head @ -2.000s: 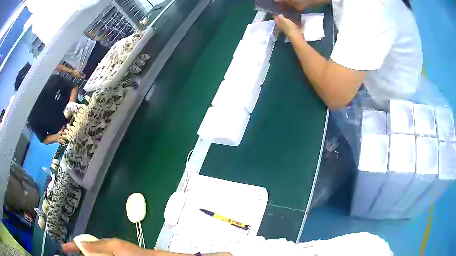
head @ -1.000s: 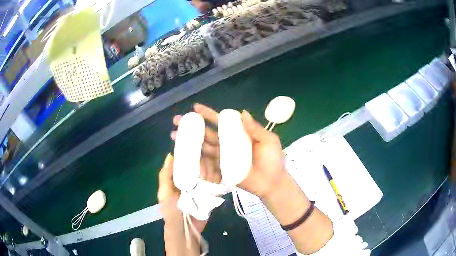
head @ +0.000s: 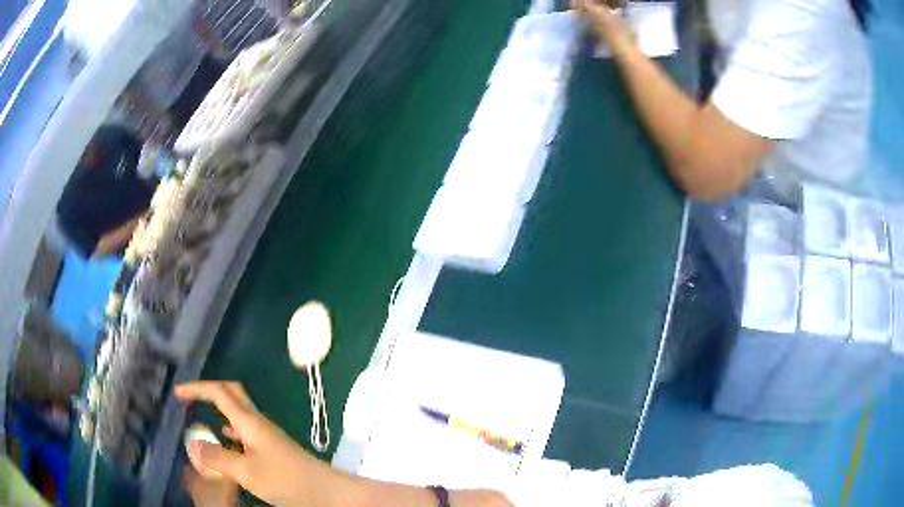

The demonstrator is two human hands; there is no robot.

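My right hand (head: 263, 451), with a dark wristband, is at the lower left. Its thumb presses a cream-white device (head: 201, 434) and its index finger is stretched away. Part of my left hand (head: 210, 489) shows under the device at the bottom edge, mostly hidden and blurred; its grip cannot be told. Another cream-white device (head: 310, 335) lies on the green conveyor belt (head: 347, 228), its cord loop towards me.
A record sheet (head: 426, 460) with a pen (head: 472, 430) lies at bottom centre; a pale rounded device (head: 365, 401) is at its left edge. White trays (head: 496, 149) line the belt rail (head: 396, 322). A person (head: 783, 89) sits upper right near stacked trays (head: 798, 337). Parts trays (head: 223, 248) stand left.
From one second ago, the view has swung right along the line. The two devices held up side by side have gone from the centre; my hands are now low left with one device visible between them.
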